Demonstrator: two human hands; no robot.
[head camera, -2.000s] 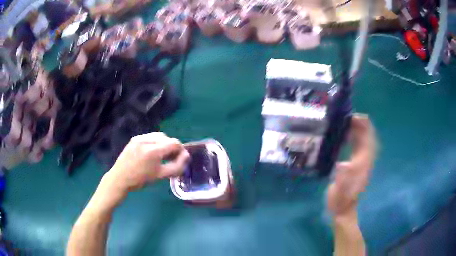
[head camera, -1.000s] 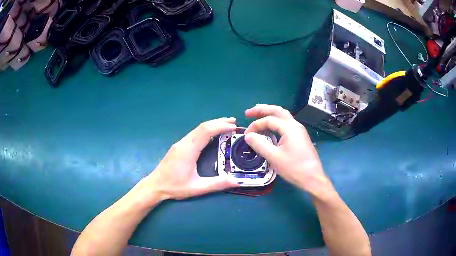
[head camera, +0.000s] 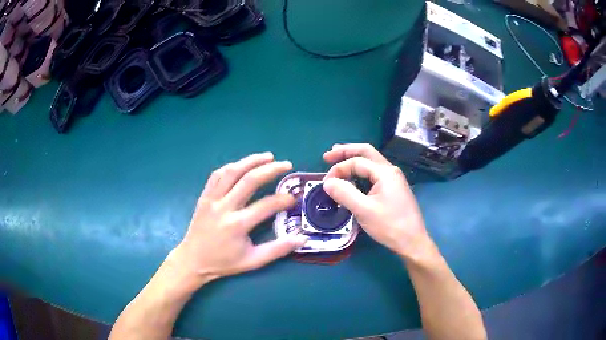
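The housing (head camera: 321, 250), with a white-silver open top and a reddish rim low down, sits on the green bench in front of me. A black round speaker driver (head camera: 324, 211) with a square metal frame lies in its top, towards the right side. My left hand (head camera: 232, 216) is spread at the housing's left side, its fingertips and thumb over the left part of the opening, slightly blurred. My right hand (head camera: 384, 202) has its thumb and index finger at the driver's upper right edge, covering the housing's right corner.
The screw feeder (head camera: 448, 86) stands at the right, with the black electric screwdriver (head camera: 515, 126) with a yellow lever leaning beside it. Black frames (head camera: 179, 60) are heaped at upper left, beside pink units (head camera: 20, 60). A black cable (head camera: 332, 56) crosses the far side.
My left hand's fingers have opened from around the housing and moved over its left part. The driver now sits further right in the opening. The view has shifted slightly.
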